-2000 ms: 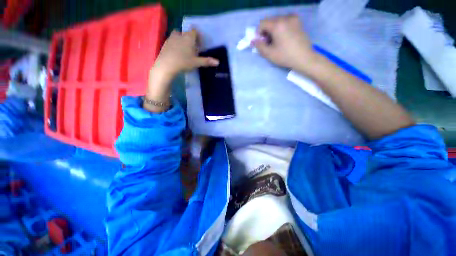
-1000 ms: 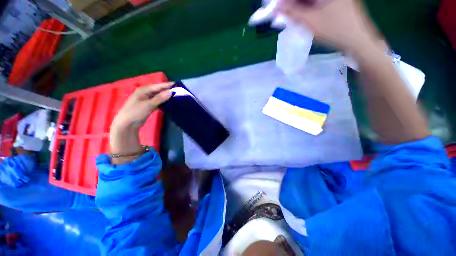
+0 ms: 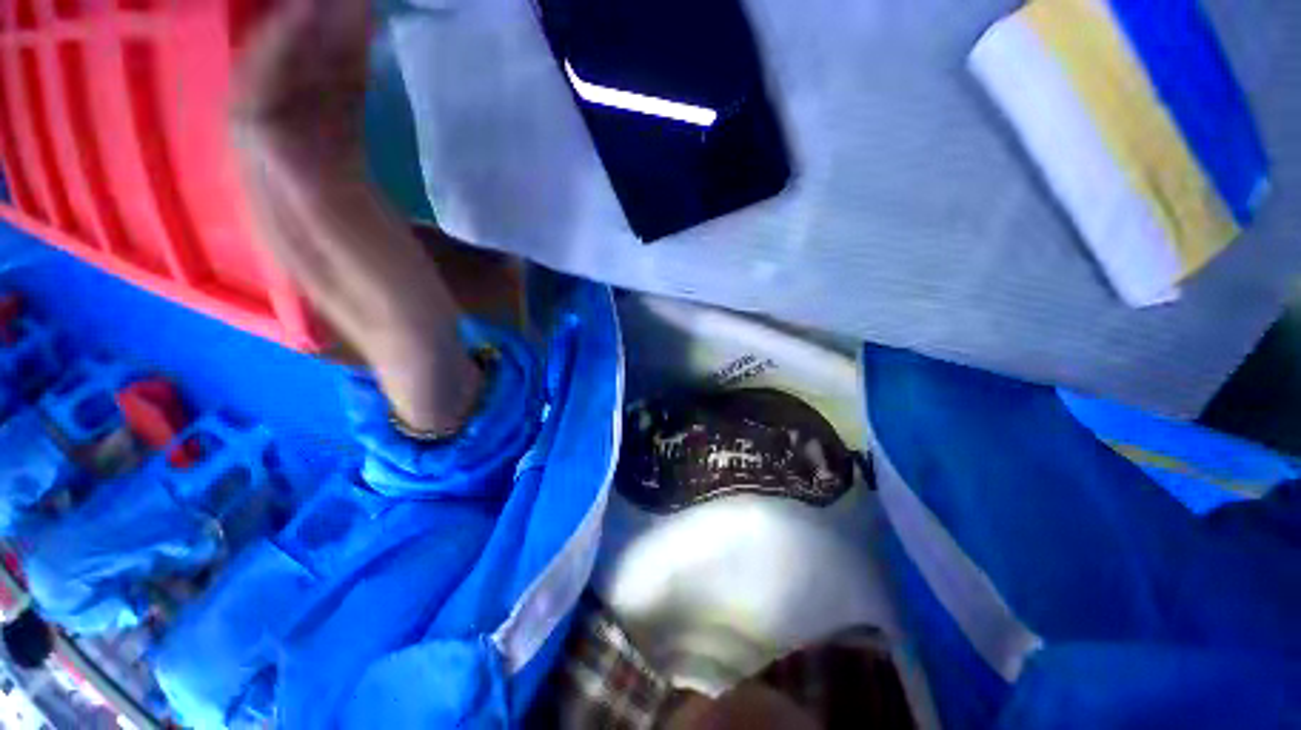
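Note:
A black glossy smartphone [image 3: 685,164] lies on the pale ribbed work mat [image 3: 885,271], its top end cut off by the frame's upper edge. A bright white reflection crosses it. The block squeegee [image 3: 1127,129], with white, yellow and blue bands, lies on the mat at the right. My left hand [image 3: 303,72] is blurred and cut off by the top edge, over the red tray's right side and left of the phone. It is apart from the visible part of the phone, and its fingers cannot be made out. My right hand is out of the picture.
The red phone tray [image 3: 136,157] is at the upper left, beside the mat. Blue plastic stools [image 3: 129,499] with red parts stand at the lower left. A brown surface shows below the mat's left corner. My blue jacket and patterned shirt fill the bottom.
The view has moved closer to the bench. The phone now lies on the mat, released from my left hand. My left hand has moved away from it; my right hand has left the picture.

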